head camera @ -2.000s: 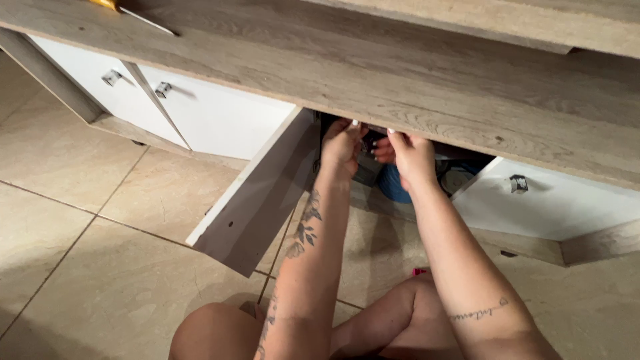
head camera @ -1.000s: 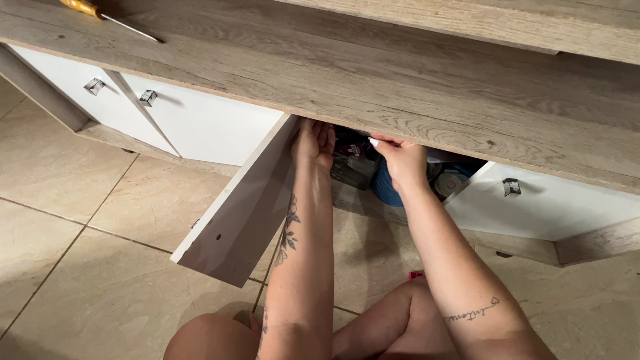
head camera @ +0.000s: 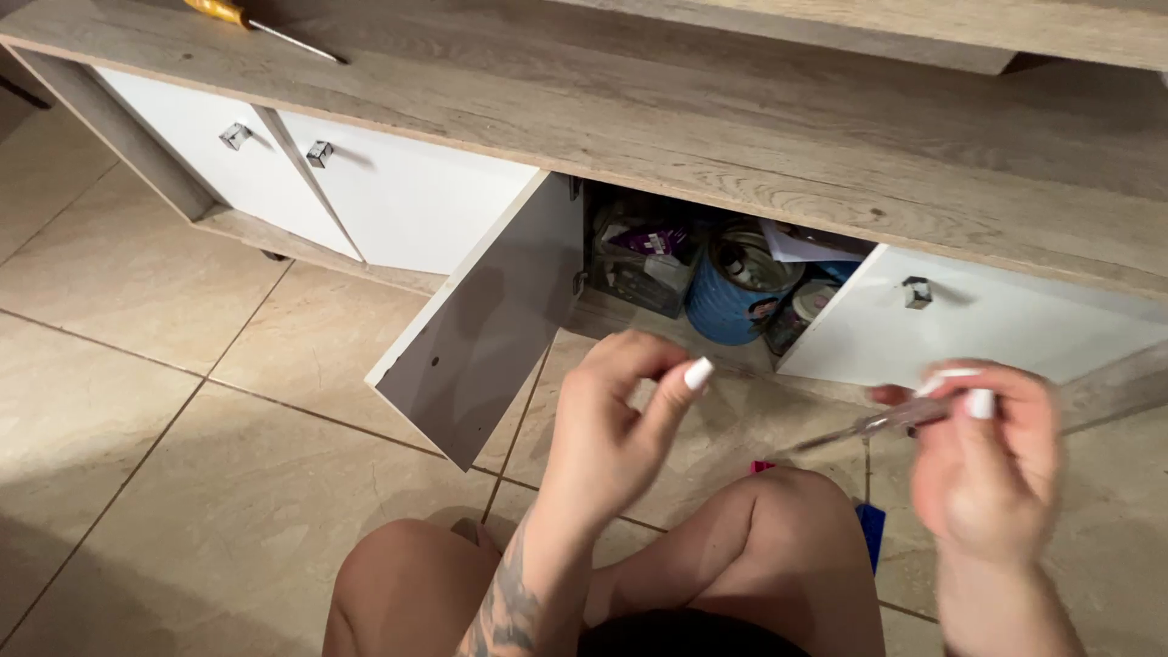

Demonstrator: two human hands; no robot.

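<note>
My left hand [head camera: 620,424] hangs in front of the cabinet opening, thumb and forefinger tips close together; whether something small is pinched there cannot be told. My right hand [head camera: 990,456], blurred, is shut on a small screwdriver [head camera: 890,423] with a clear handle, its shaft pointing left. Behind my left hand, the cabinet door [head camera: 493,319] stands open, with a small dark hole near its lower edge and hinges at its right side. Inside the compartment are a blue tin [head camera: 735,297] holding small items, a clear plastic box [head camera: 639,274] and a jar [head camera: 812,299].
A screwdriver with a yellow handle [head camera: 219,11] lies on the wood-look cabinet top [head camera: 511,100]. White doors with metal knobs are closed at left [head camera: 392,196] and right [head camera: 967,319]. Past my knees, a pink object [head camera: 762,466] and a blue one [head camera: 871,529] lie on the tiled floor.
Both hands have come out from under the cabinet top's edge, toward me, the right one also moving right. The small screwdriver now shows in my right hand. The compartment's contents are more visible.
</note>
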